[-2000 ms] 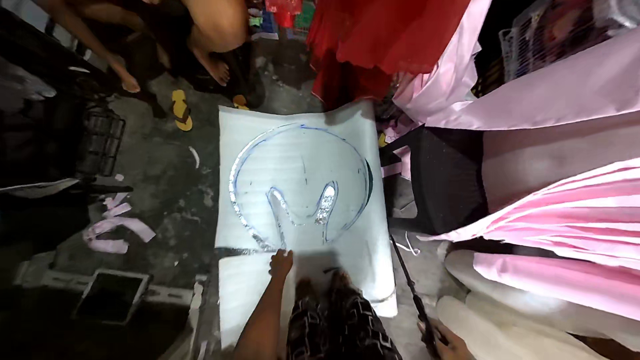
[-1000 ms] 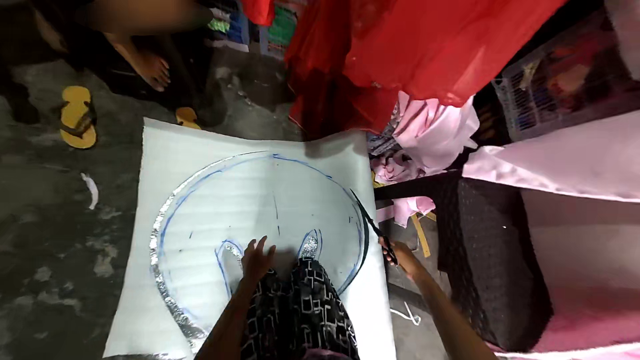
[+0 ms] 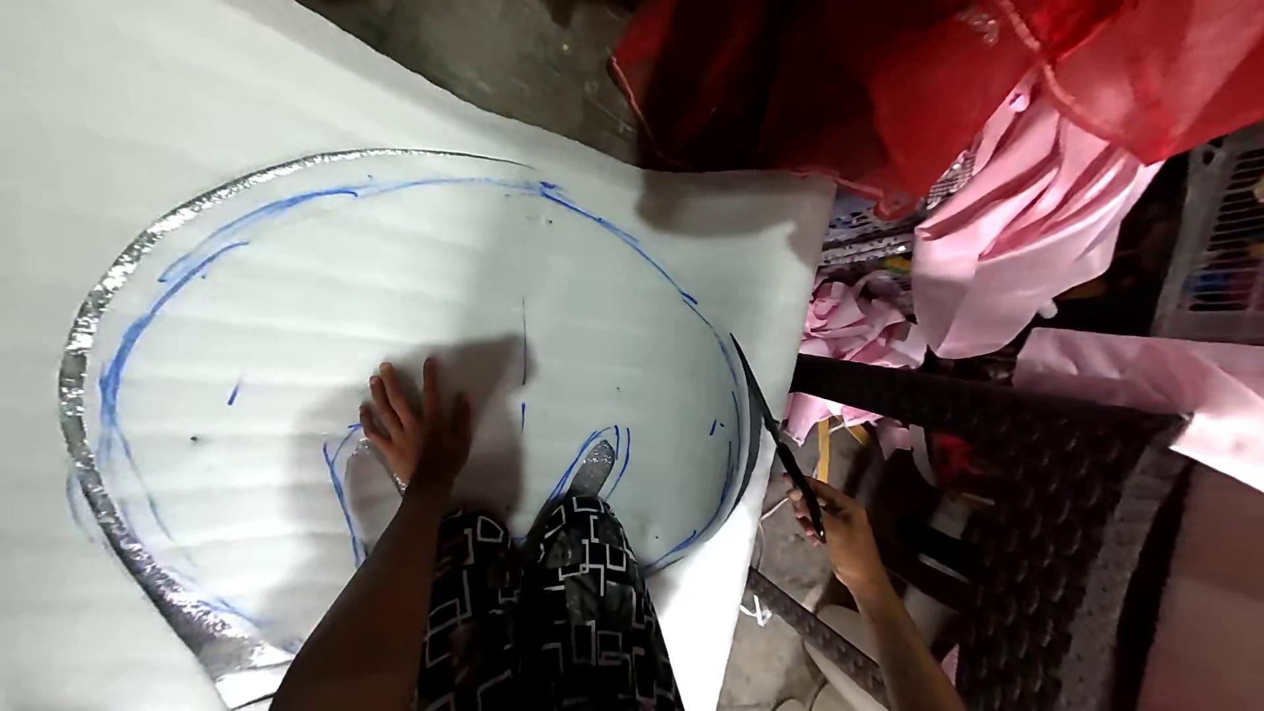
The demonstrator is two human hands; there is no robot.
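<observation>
A large white foam sheet (image 3: 612, 296) lies on the floor with a rounded outline drawn in blue. Along the left and top of that outline runs a cut gap, silvery beneath. My left hand (image 3: 417, 423) rests on the sheet left of centre, fingers spread, holding nothing. At the sheet's right side, my right hand (image 3: 834, 523) grips a pair of dark scissors (image 3: 787, 456). Their blades point up and left, over the right edge of the outline beside a dark curved slit. My knees in patterned dark trousers (image 3: 583, 602) are on the sheet's lower part.
Red sheer fabric (image 3: 790, 89) hangs at the top right, partly over the sheet's edge. Pink cloth (image 3: 1027, 237) hangs beside it, with more pink scraps below. A black textured piece (image 3: 1047, 513) stands at the right, near a grey plastic crate (image 3: 1215, 247).
The view has moved closer to the sheet. Since two seconds ago, my left hand has moved from the sheet's lower edge onto the drawn shape, and the scissors have come up to its right edge.
</observation>
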